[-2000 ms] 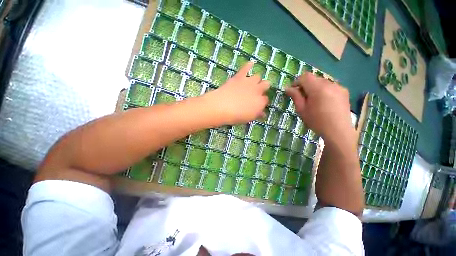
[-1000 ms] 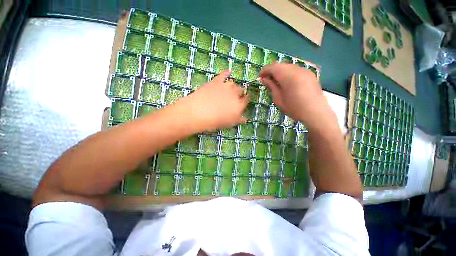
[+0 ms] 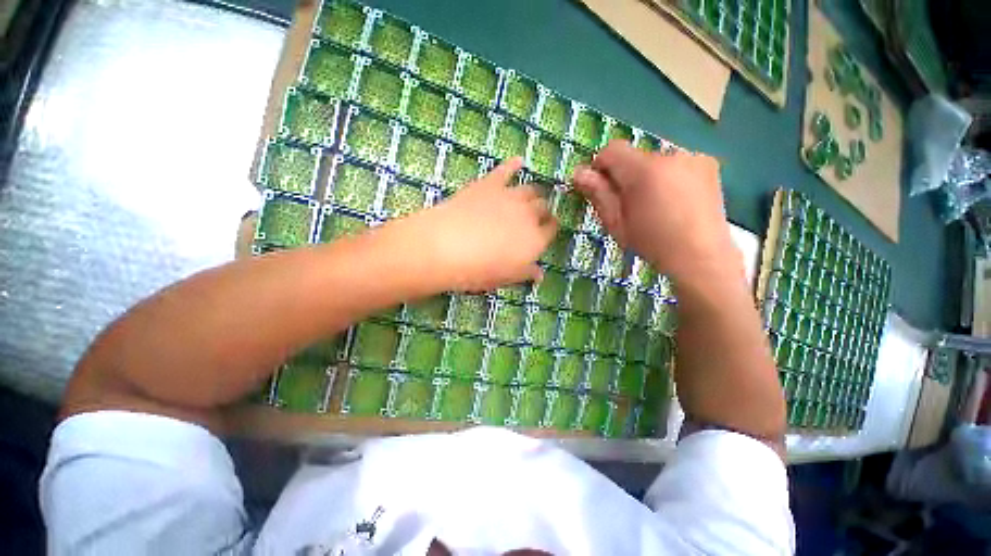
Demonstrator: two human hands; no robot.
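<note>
Small green squares with pale edges, likely circuit boards [image 3: 375, 342], lie in close rows on a brown cardboard sheet [image 3: 285, 78]. My left hand [image 3: 484, 234] rests low over the middle of the grid, index finger stretched toward the far side, other fingers bent; I see nothing held in it. My right hand [image 3: 652, 201] is just right of it over the grid, thumb and index fingertips close together. Whether something tiny is pinched there is too small to tell. The squares under both hands and forearms are hidden.
Shiny white padding [image 3: 130, 141] lies at the left. A second filled sheet [image 3: 826, 315] is at the right, and another [image 3: 739, 38] at the far side. Loose green pieces [image 3: 853, 114] lie on cardboard on the dark green mat [image 3: 543, 38]. Crumpled clear bags [image 3: 945, 152] are at far right.
The view shifted left and back partly. Both hands stay over the same part of the grid, with small finger movements; my right fingertips remain close to the squares.
</note>
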